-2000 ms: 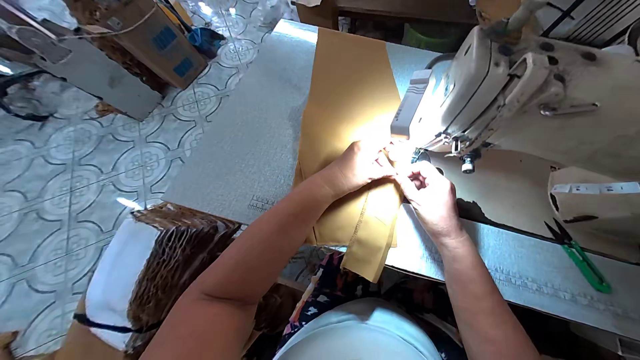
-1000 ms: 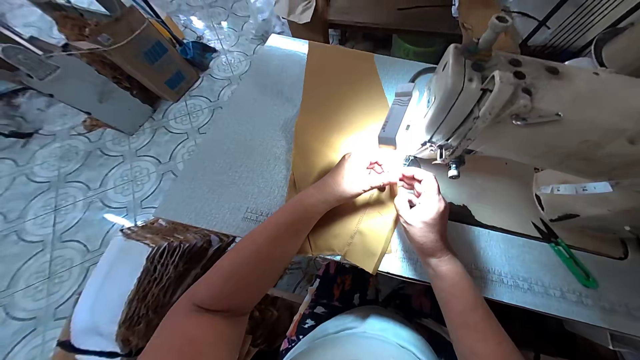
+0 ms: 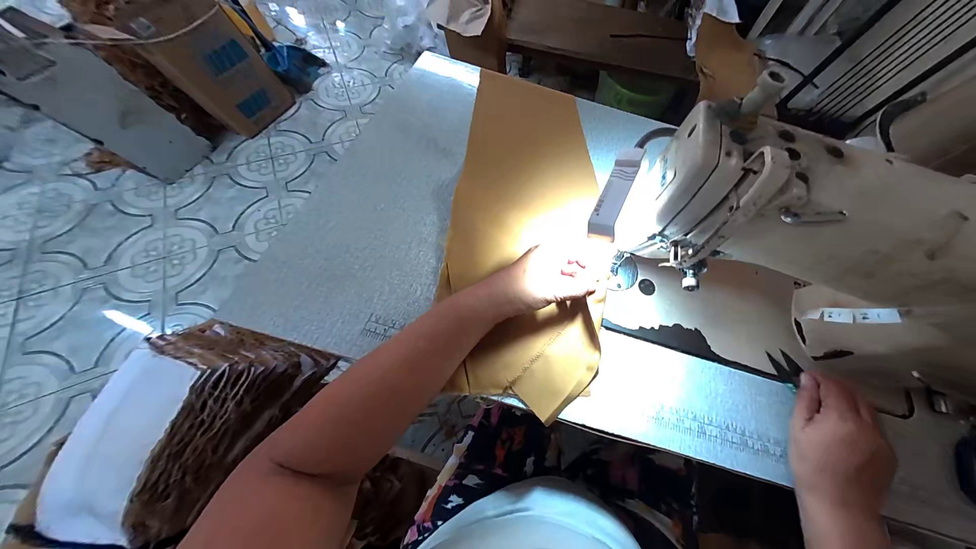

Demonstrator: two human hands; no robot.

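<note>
A length of mustard-yellow fabric (image 3: 526, 175) lies across the sewing table, its near end folded with a stitched seam. My left hand (image 3: 553, 278) holds this fabric just left of the needle area of the sewing machine (image 3: 831, 191), under a glaring lamp (image 3: 616, 194). At the right, my right hand (image 3: 842, 427) is closed around the thread snips (image 3: 785, 370); their dark blades point up and left past my fingers, and most of the green handle is hidden in my hand.
The grey table (image 3: 358, 221) has printed ruler marks along its near edge. Folded brown and white cloth (image 3: 114, 450) is stacked at the lower left. A cardboard box (image 3: 206, 61) stands on the tiled floor at the upper left. White labels (image 3: 862, 315) are on the machine's base.
My right hand has left the fabric beside the needle and moved right, taking hold of the green snips that lay on the table. My left hand stays on the fabric.
</note>
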